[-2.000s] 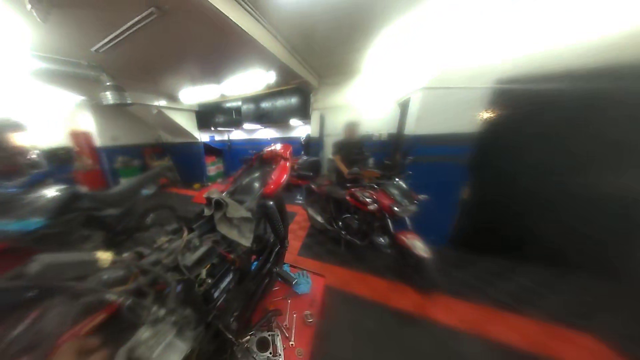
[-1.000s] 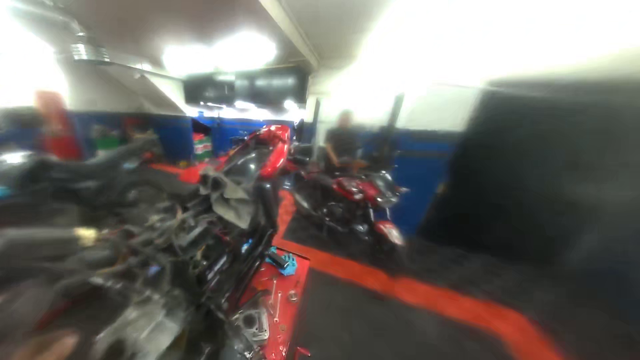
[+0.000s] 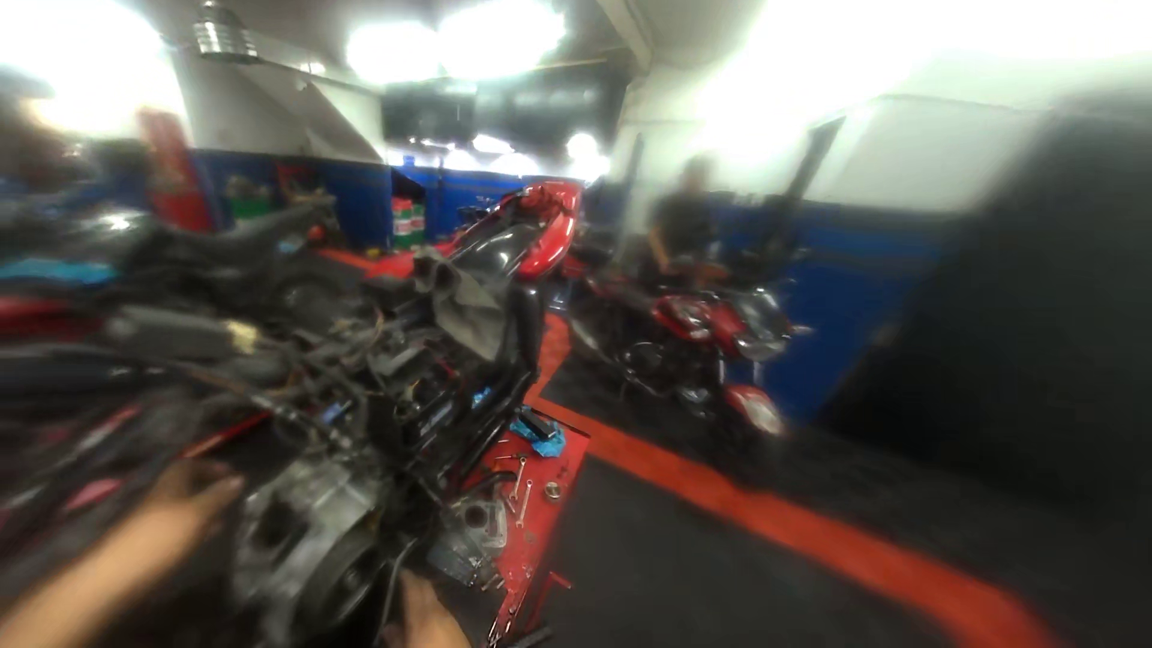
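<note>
A partly dismantled motorcycle fills the left and middle, with its bare metal engine (image 3: pixel 310 531) low in front of me. To the left of the engine is my left hand (image 3: pixel 193 490), blurred, its fingers near the casing; whether it touches is unclear. My right hand (image 3: pixel 418 612) is at the bottom edge, just right of the engine beside a cable, its fingers partly hidden. A grey cloth (image 3: pixel 468 306) hangs over the frame below the red tail fairing (image 3: pixel 553 229). Wrenches (image 3: pixel 524 504) and a metal engine part (image 3: pixel 486 517) lie on a red lift platform (image 3: pixel 540 540).
A blue glove or cloth (image 3: pixel 544 439) lies at the platform's far end. Beyond the orange-red floor stripe (image 3: pixel 702 481) stands a red motorcycle (image 3: pixel 693 324), with a person (image 3: pixel 684 220) behind it. More motorcycles stand at the left. A large dark surface (image 3: pixel 1017 360) rises at the right.
Both hands now show beside the engine; one second ago only one blurred hand showed at the lower left. The view has shifted somewhat.
</note>
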